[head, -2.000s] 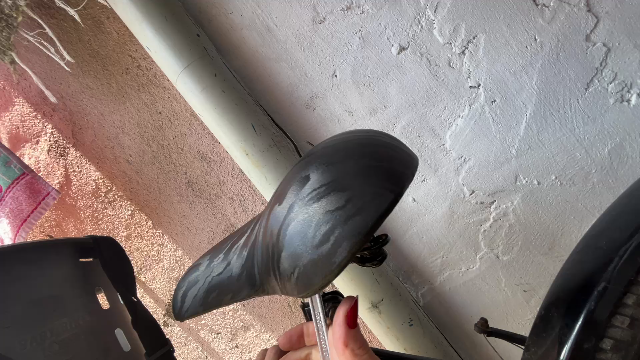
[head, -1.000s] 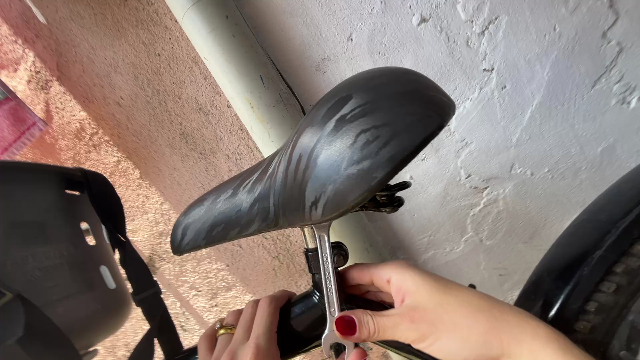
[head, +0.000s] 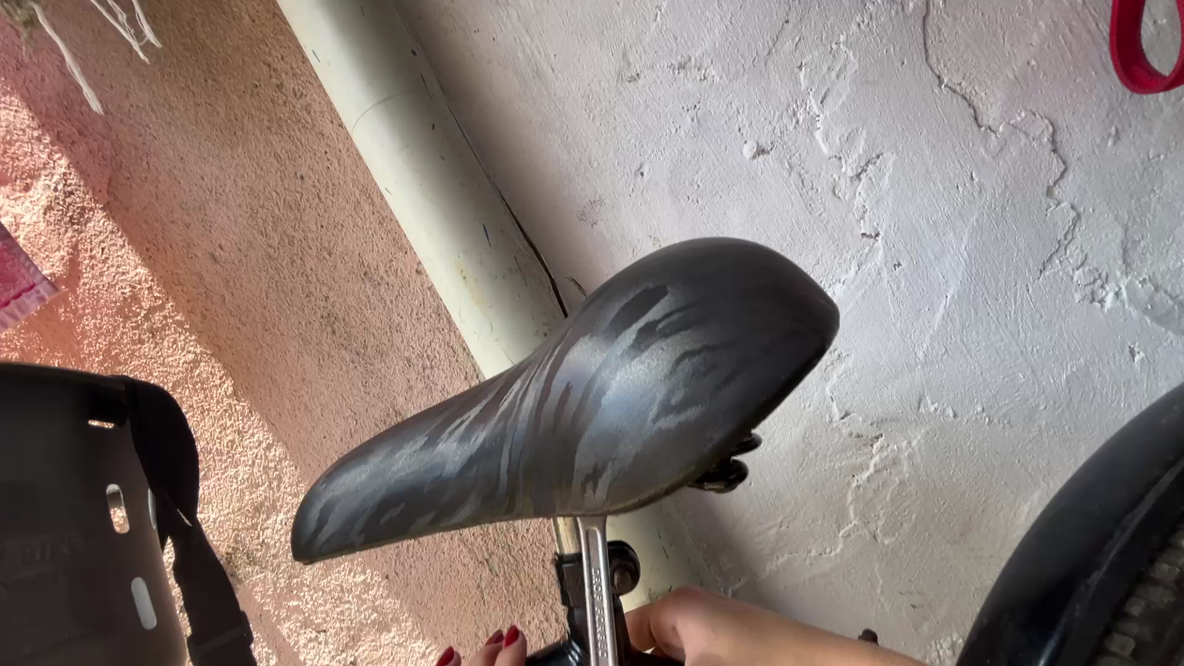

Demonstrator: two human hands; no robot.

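Observation:
A black and grey bicycle saddle (head: 573, 398) spans the middle of the view on its metal seatpost (head: 566, 536). A steel wrench (head: 599, 592) stands upright just below the saddle, in front of the black seat clamp (head: 622, 569), its lower end out of frame. My right hand (head: 731, 634) is at the bottom, behind and beside the wrench; its fingertips are hidden, so its grip is unclear. Of my left hand (head: 490, 652) only red-nailed fingertips show at the bottom edge, beside the black frame tube (head: 550, 655). What they hold cannot be seen.
At the left is a dark plastic child seat (head: 69, 518) with a black strap (head: 199, 573). A black mudguard over a tyre (head: 1064, 546) fills the lower right. A pale pipe (head: 416, 166) runs down the rough plaster wall (head: 740, 139). A red strap (head: 1142, 55) hangs at the upper right.
One second ago both hands and the wrench's lower end showed more fully, with my right thumb on the wrench. The view has shifted, and the hands now sit at the bottom edge.

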